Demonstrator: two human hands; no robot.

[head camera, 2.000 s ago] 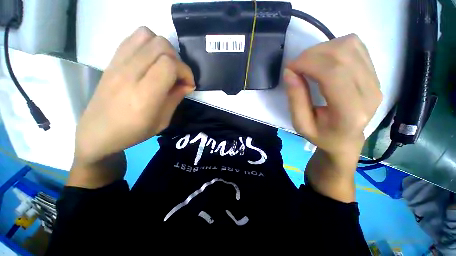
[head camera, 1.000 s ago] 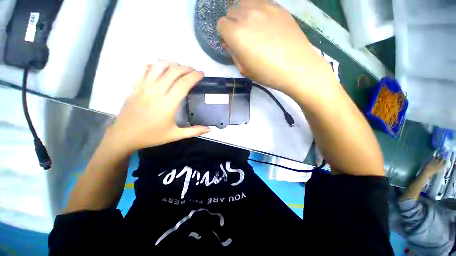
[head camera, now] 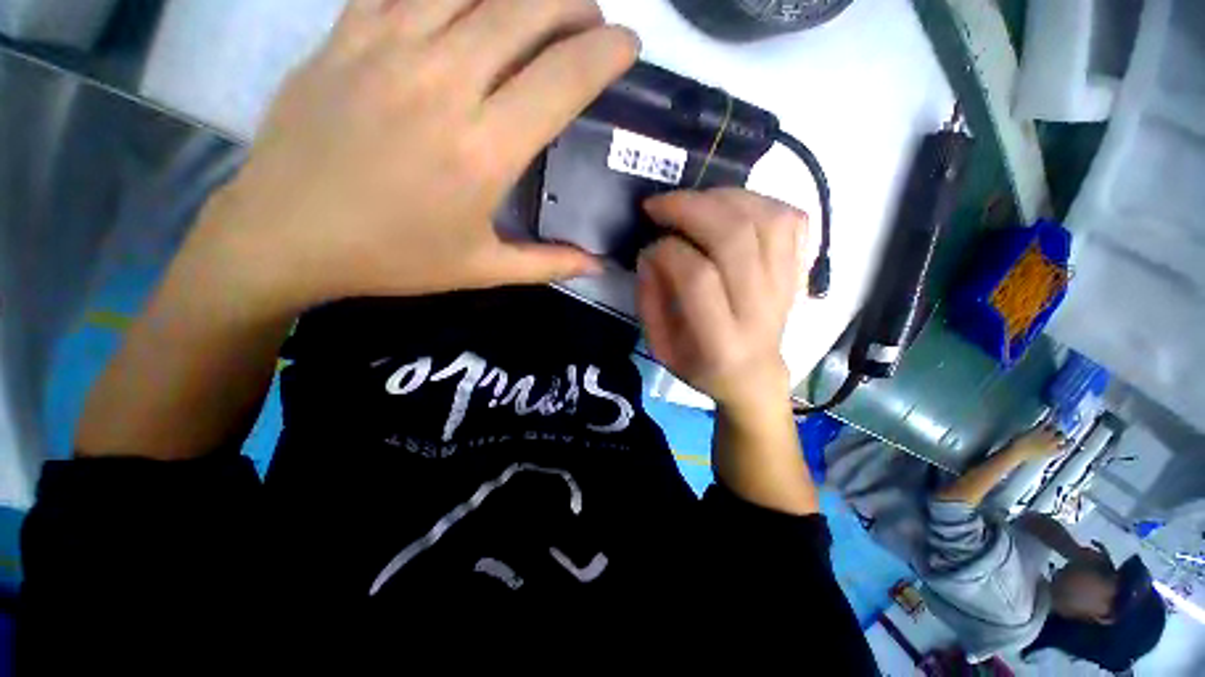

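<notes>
The black housing (head camera: 582,187) lies on the white mat (head camera: 866,79), with a white barcode label (head camera: 646,158) up and a yellow rubber band (head camera: 718,136) around it. Its short cable (head camera: 826,218) curves off to the right. My left hand (head camera: 397,159) holds the housing's left end between fingers and thumb. My right hand (head camera: 723,284) is over the housing's lower edge with its fingertips pinched together. Whether a screw is between them cannot be seen.
The black electric screwdriver (head camera: 916,251) lies right of the housing, its cord running toward my body. The round disc (head camera: 764,11) is cut off at the top edge. A blue basket of orange bands (head camera: 1024,294) stands farther right. Another person (head camera: 985,569) works at lower right.
My right hand has moved from the round disc down to the housing's lower edge. My left hand stays on the housing's left end. The screwdriver has come back into view.
</notes>
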